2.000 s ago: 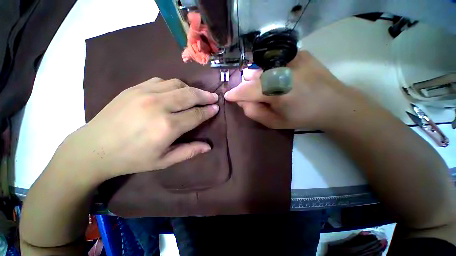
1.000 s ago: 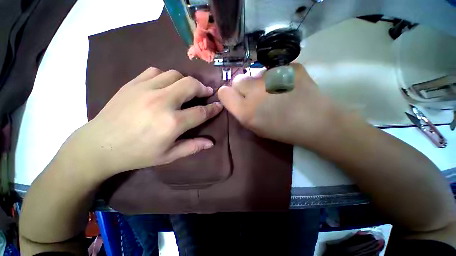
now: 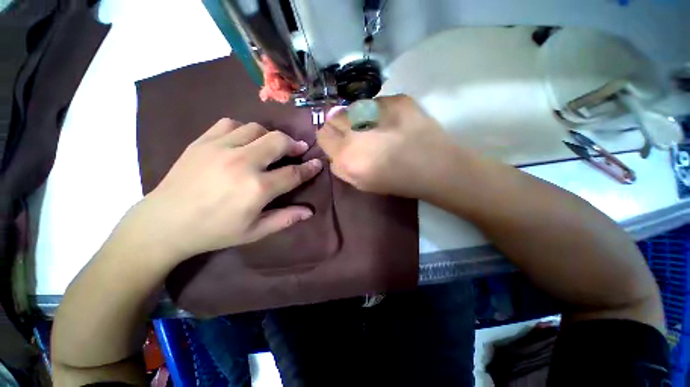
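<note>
The dark brown garment panel (image 3: 371, 249) lies flat on the white machine table, its top part at the needle. A patch pocket (image 3: 303, 246) of the same brown shows by its outline, with rounded lower corners. The presser foot (image 3: 318, 116) stands over the cloth at the pocket's upper right edge. My left hand (image 3: 227, 181) lies spread on the pocket, fingertips just below the foot, gripping nothing. My right hand (image 3: 378, 151) is at the foot's right, thumb and fingers bunched at the pocket edge; whether they pinch the cloth is hidden.
The machine head (image 3: 424, 23) is above, with an orange-red cloth tuft (image 3: 278, 80) and a black guide with a pale knob (image 3: 363, 115). Thread snips (image 3: 601, 157) lie right of my forearm. Dark brown pieces (image 3: 57, 83) drape at the left. A blue basket (image 3: 669, 264) is at the lower right.
The view has shifted and tilted, bringing the blue basket in at the right. My right hand has moved from a pointing pose to bunched fingers at the foot. My left hand stays on the pocket.
</note>
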